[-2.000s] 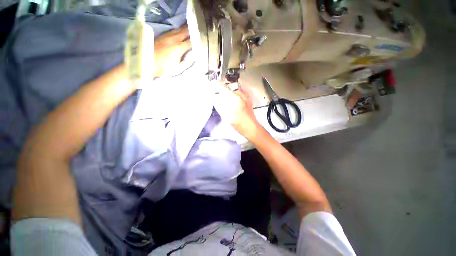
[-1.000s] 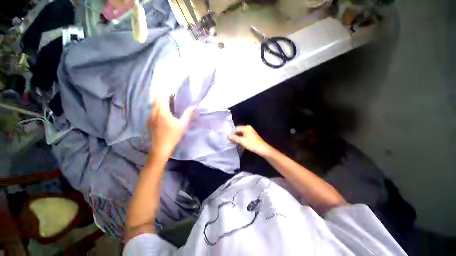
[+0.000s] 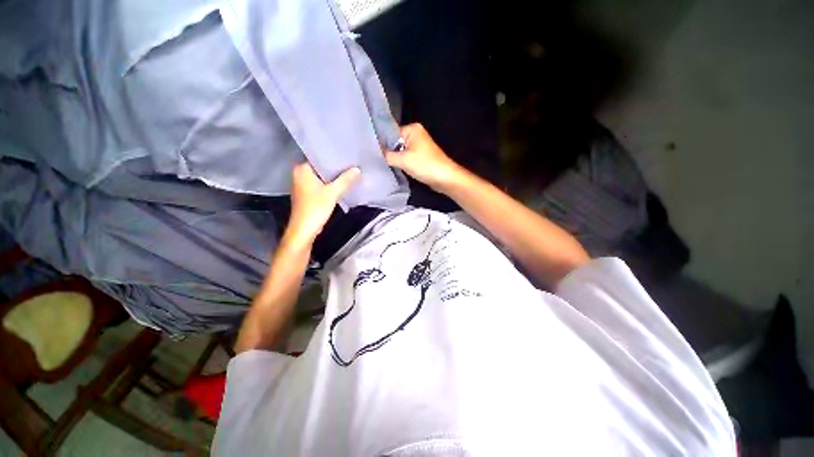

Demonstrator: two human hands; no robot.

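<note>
The grey-blue garment fabric (image 3: 196,98) is heaped at the upper left and hangs over the lap. A long flat folded band (image 3: 308,85) of the same cloth runs down from the top edge to the lap. My left hand (image 3: 321,192) pinches the band's left edge near its lower end, thumb on top. My right hand (image 3: 415,156) pinches the band's right edge, a little higher. The fingers under the cloth are hidden.
A wooden chair with a pale seat (image 3: 53,326) stands at the lower left, with a red thing (image 3: 205,394) beside it. A pale table edge (image 3: 361,9) shows at the top. Dark cloth-like items (image 3: 598,187) lie right of my right arm. The floor (image 3: 714,116) is grey.
The view has tipped down, so the machine and scissors are out of the picture. My hands have come from the machine to the lap and now hold the band's two edges.
</note>
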